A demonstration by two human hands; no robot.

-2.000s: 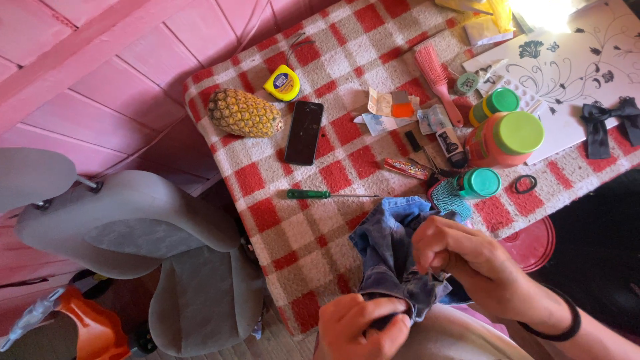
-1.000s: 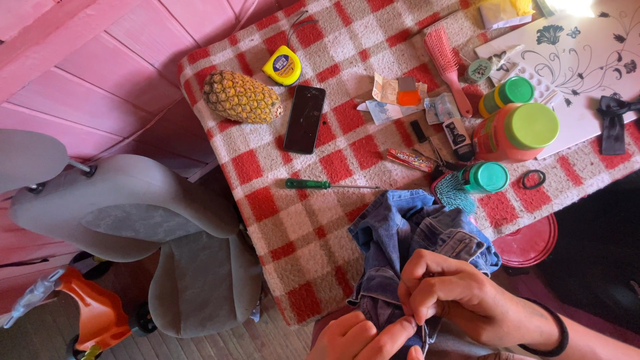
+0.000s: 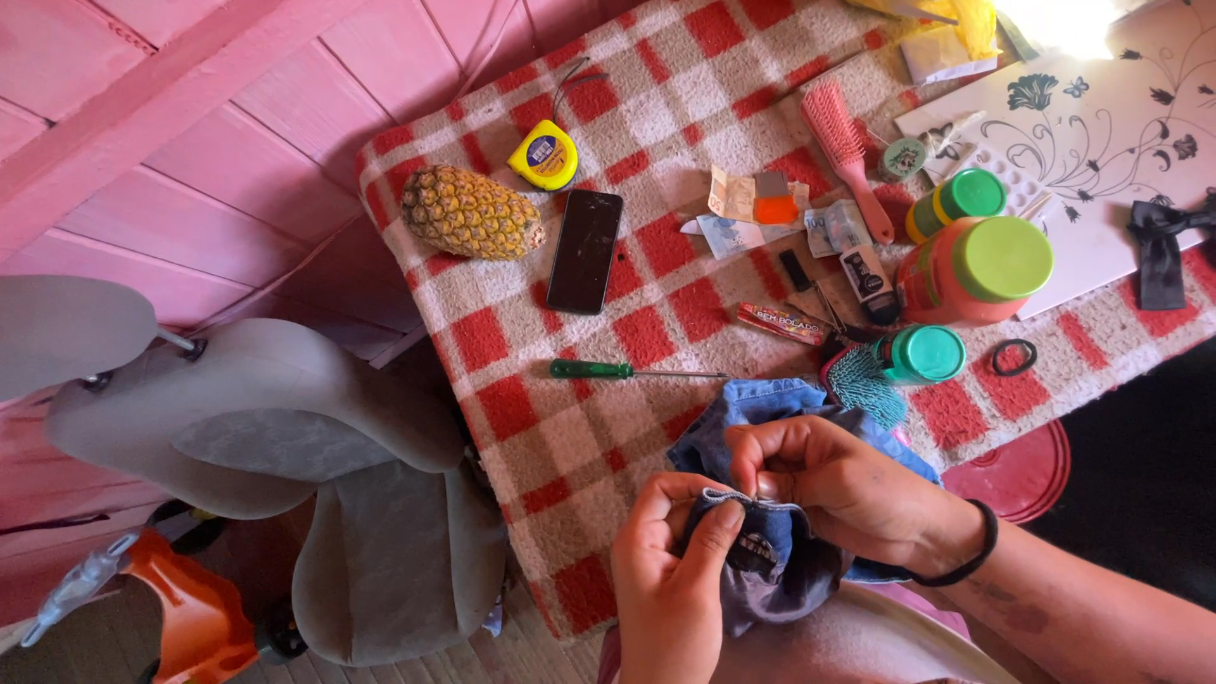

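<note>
A piece of blue denim clothing (image 3: 784,404) lies over the table's near edge and my lap. My left hand (image 3: 679,565) grips a folded seam of it between thumb and fingers, with dark lining showing below. Just right of that, my right hand (image 3: 826,484) has thumb and forefinger pinched together at the same seam; whether a needle or thread is between them is too small to tell. A black band circles my right wrist. Beyond the denim lies a green-handled screwdriver (image 3: 594,370), and a teal chenille cloth (image 3: 866,385) touches the denim.
On the checkered tablecloth (image 3: 513,408) are a pineapple (image 3: 470,213), tape measure (image 3: 545,156), smartphone (image 3: 584,252), banknotes (image 3: 731,236), pink hairbrush (image 3: 841,138), lidded jars (image 3: 978,271) and a black hair tie (image 3: 1014,357). A grey car seat (image 3: 380,551) stands left, a red round lid (image 3: 1021,475) right.
The denim's seam has been raised and turned so that dark lining shows. My left hand has come up around it, and my right hand remains pinched close by.
</note>
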